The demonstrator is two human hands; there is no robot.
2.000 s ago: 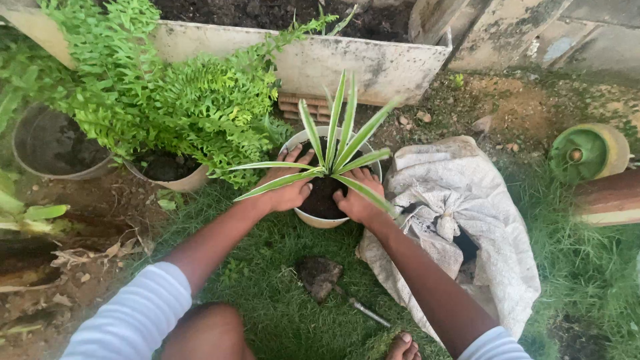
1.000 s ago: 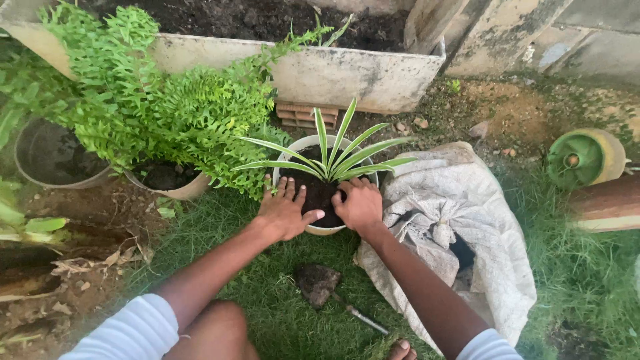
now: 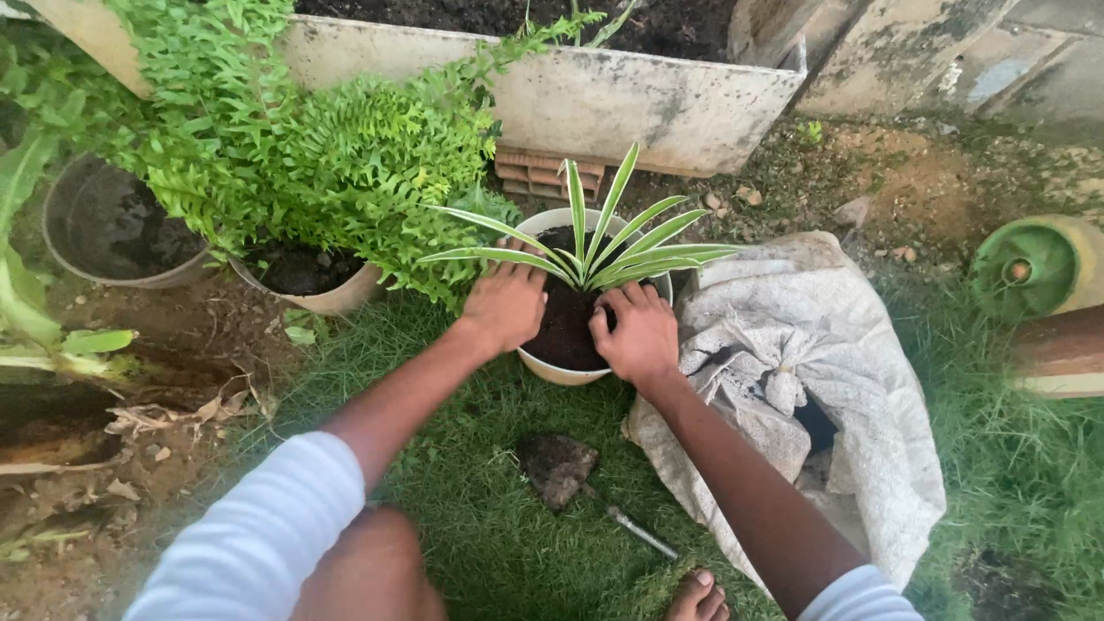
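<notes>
A spider plant [image 3: 588,263] with white-edged leaves stands in dark potting soil [image 3: 565,332] inside a round white pot [image 3: 565,374]. My left hand [image 3: 506,306] lies over the pot's left rim, its fingertips partly under the leaves. On the soil at the right side rests my right hand [image 3: 636,332], fingers bent, close to the plant's base. Neither hand shows anything gripped. A trowel with a soil-covered blade [image 3: 556,468] and a metal shaft [image 3: 642,533] lies on the grass below the pot.
A white woven sack [image 3: 871,362] lies right of the pot. Ferns [image 3: 345,164] spread over a pot [image 3: 332,300] at left, beside another round pot [image 3: 129,233]. A long planter [image 3: 630,103] stands behind, near bricks [image 3: 548,177]. A green-and-cream round object [image 3: 1031,267] sits far right.
My left hand has moved up from the soil's front left to the pot's left rim. My right hand stays on the right side of the soil. The leaves have shifted.
</notes>
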